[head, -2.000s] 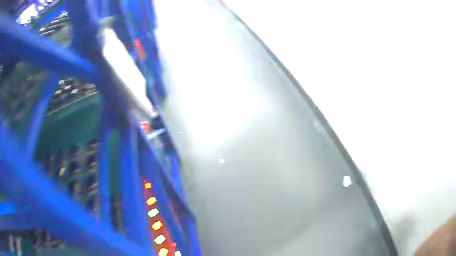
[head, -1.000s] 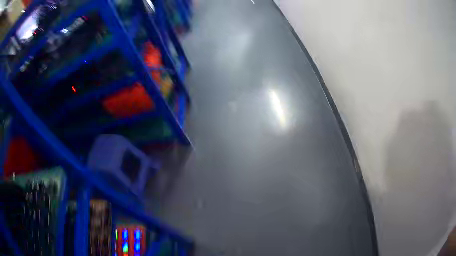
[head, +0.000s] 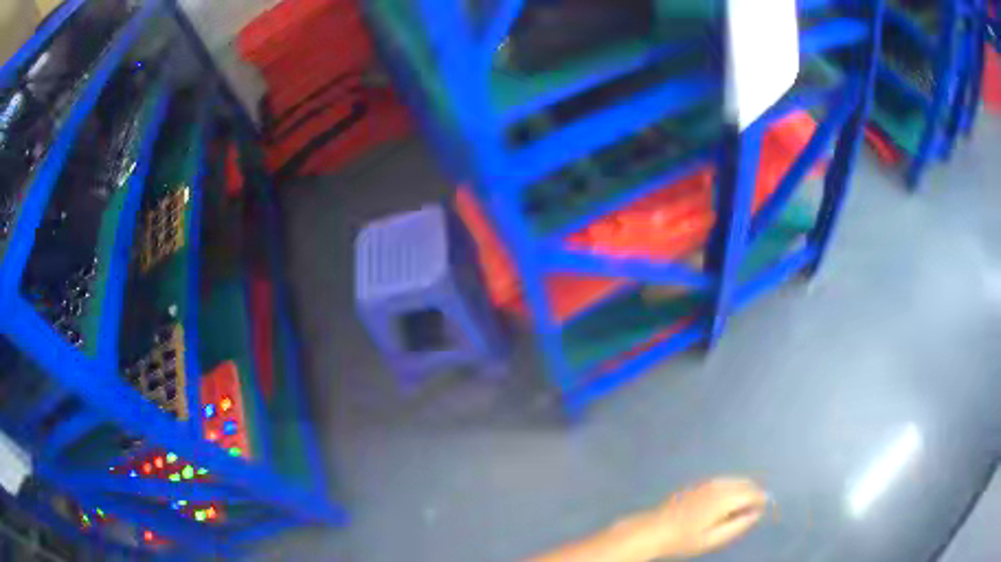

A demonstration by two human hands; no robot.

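Observation:
My left hand [head: 713, 518] is at the bottom, right of centre, with its bare forearm coming in from the bottom edge. It looks loosely curled over the grey floor, and blur hides whether it holds anything. My right hand is out of the picture. Nearest at the left is a blue rack [head: 236, 474] with green shelves. On it are red trays [head: 223, 406] with small units showing coloured lights, and brownish compartment trays [head: 162, 368].
A purple-blue stool [head: 412, 258] stands on the floor between racks. A second blue rack [head: 637, 269] holds red trays [head: 659, 225], with a white sheet [head: 763, 55] on its end. Red stacks [head: 313, 55] stand behind the stool. More racks [head: 944, 82] are at upper right.
The view has swung left, bringing the racks, the aisle and the stool further into the picture. The hand and forearm now show at the bottom; earlier only a bit of skin showed at lower right.

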